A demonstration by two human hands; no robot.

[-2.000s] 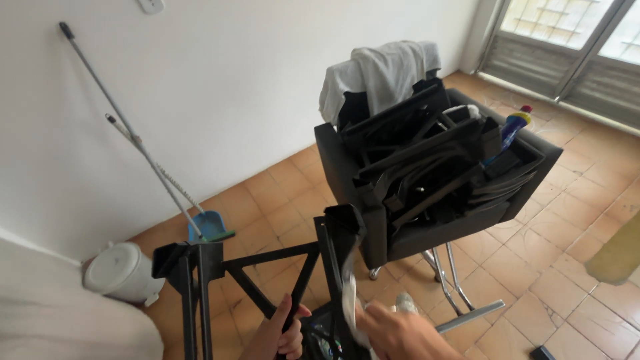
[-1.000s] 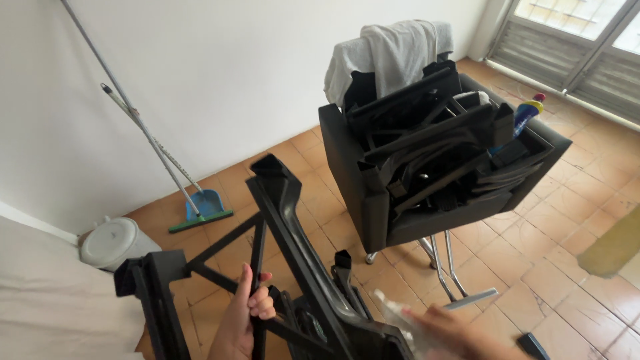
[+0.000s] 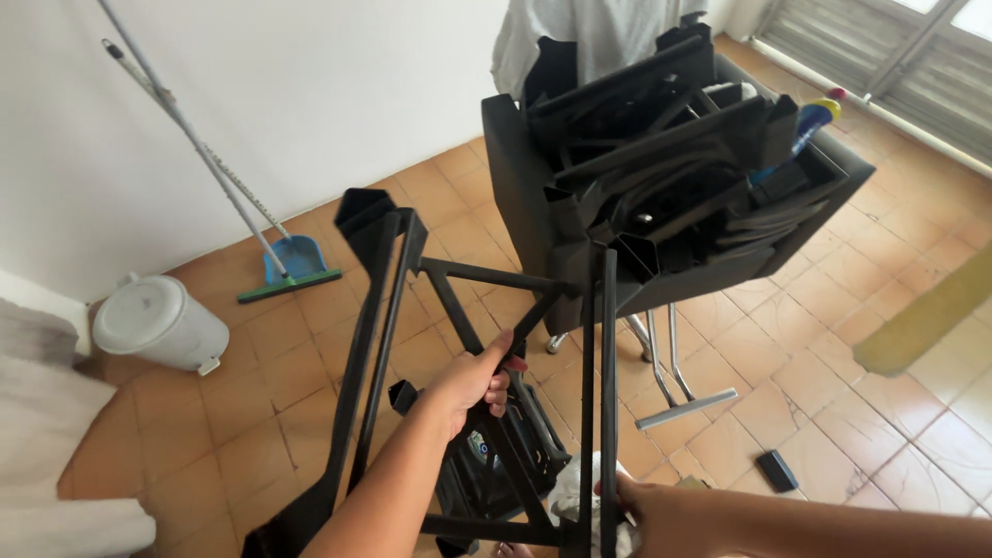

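My left hand (image 3: pixel 484 380) is closed around the crossed braces of a black frame (image 3: pixel 457 302), which has two long side rails and open, socket-like ends. At the frame's right rail, low in the view, my right hand (image 3: pixel 632 504) holds a white cloth (image 3: pixel 577 488) against the rail; its fingers are partly hidden. Below the frame, more black parts (image 3: pixel 496 457) lie near the floor, one bearing a round coloured sticker. Beyond it, a black padded chair (image 3: pixel 519 209) with a chrome footrest (image 3: pixel 686 408) bears a pile of similar black parts (image 3: pixel 666 139).
A white lidded bin (image 3: pixel 159 325) stands at left, near a blue dustpan (image 3: pixel 298 256) and a green squeegee (image 3: pixel 291 285). A grey cloth (image 3: pixel 597 39) hangs over the chair back. A bottle (image 3: pixel 814 120) rests on the chair. A small black block (image 3: pixel 777 470) lies on the tiled floor.
The black frame has turned, and both its side rails now stand nearly upright in view. My right hand with the white cloth has moved to its right rail. My left hand still grips the braces.
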